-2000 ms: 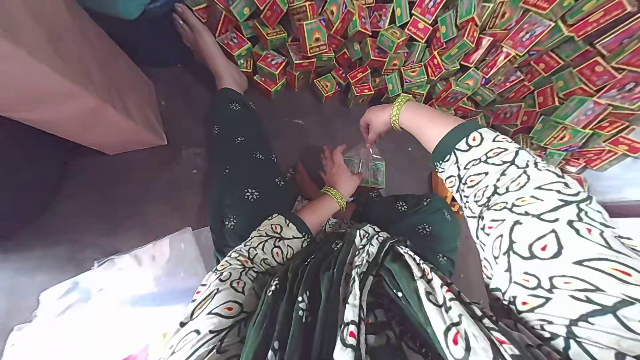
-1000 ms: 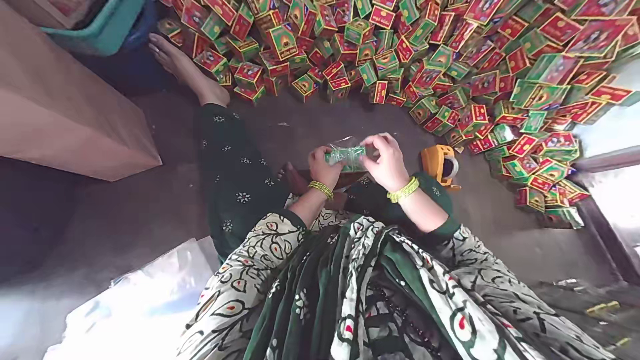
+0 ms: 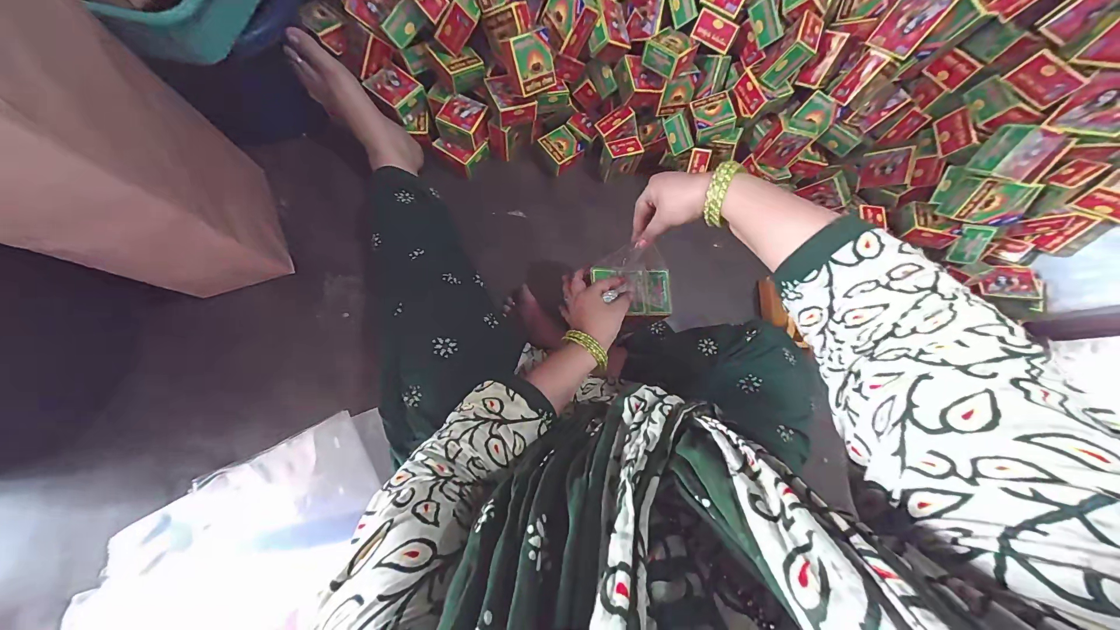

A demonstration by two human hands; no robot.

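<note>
On the floor between my legs lies a green printed box or pack (image 3: 656,293) in clear plastic film. My left hand (image 3: 597,306) rests on its left part, fingers spread over the film and pressing it. Above the pack, my right hand (image 3: 669,206) pinches a raised edge of the clear plastic film (image 3: 643,256) between thumb and fingertips. How many boxes the film holds cannot be told. An orange object (image 3: 773,306), partly hidden by my right sleeve, is on the floor to the right.
Many small red and green printed boxes (image 3: 713,114) are heaped across the top and right. A brown carton (image 3: 131,166) stands at the left, with a teal tub (image 3: 184,31) behind it. Clear plastic sheets (image 3: 254,525) lie at lower left. My bare foot (image 3: 350,101) touches the heap's left side.
My right hand has moved up from the pack, which both hands held a second ago, and now pulls the film upward. The orange object, earlier in plain sight, is now mostly behind my sleeve.
</note>
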